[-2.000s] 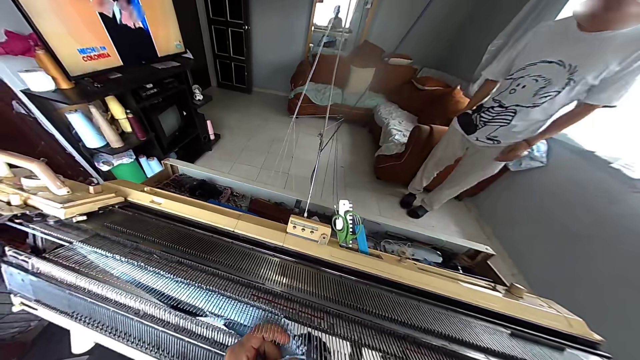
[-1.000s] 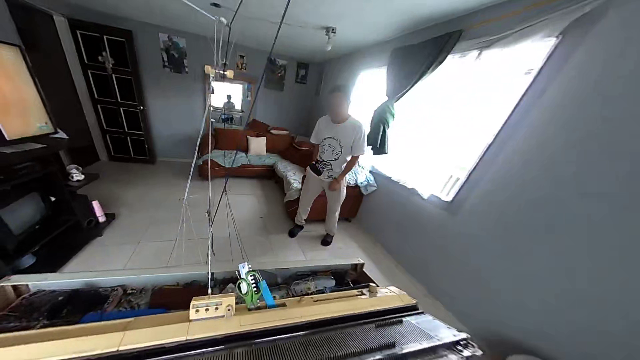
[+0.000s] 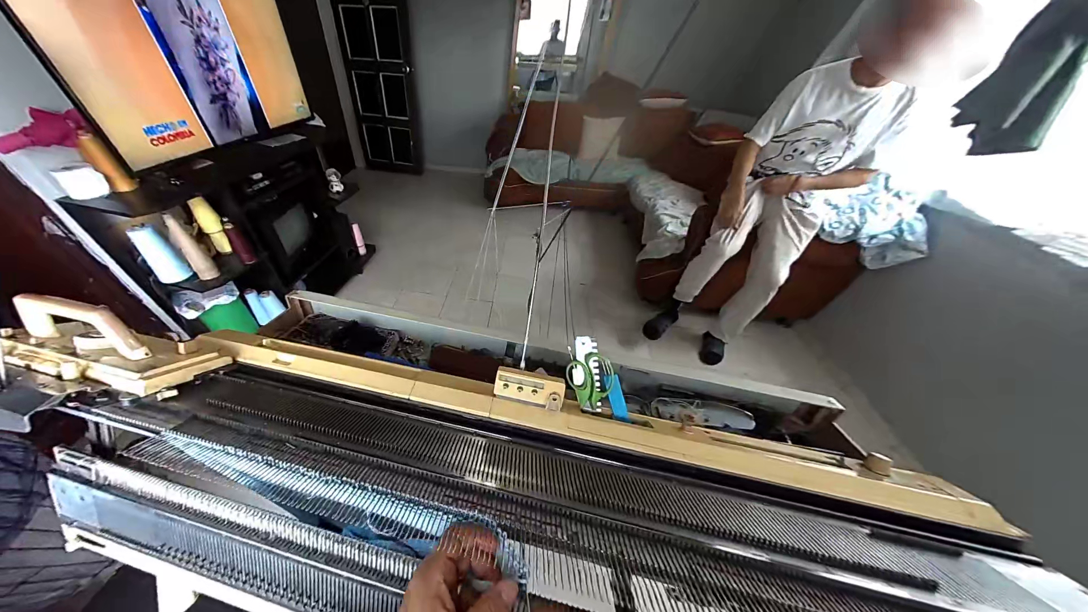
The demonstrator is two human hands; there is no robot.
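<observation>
A flat-bed knitting machine (image 3: 544, 463) with two rows of metal needles crosses the lower view. Blue knitted fabric (image 3: 391, 510) hangs between its beds. My left hand (image 3: 467, 569) is at the bottom centre, fingers curled at the right end of this fabric and thumb to the right; they look closed on its edge. My right hand cannot be made out. The knitting carriage (image 3: 102, 348) with its beige handle rests at the machine's left end. Green-handled scissors (image 3: 591, 381) and a blue tool (image 3: 618, 399) stand at the back rail, beside a small beige box (image 3: 529, 388).
Thin yarn-guide rods (image 3: 531, 289) rise behind the machine. An open trough (image 3: 374, 336) of assorted items runs along its back. Yarn cones (image 3: 161, 253) and a television (image 3: 170, 76) stand on a shelf unit at left. Another person (image 3: 790, 178) sits on the brown sofa (image 3: 833, 272).
The other person, standing before, now sits on the sofa. The view tilted up, with no hand in it, and has come back down to the machine. My left hand is again at the blue fabric.
</observation>
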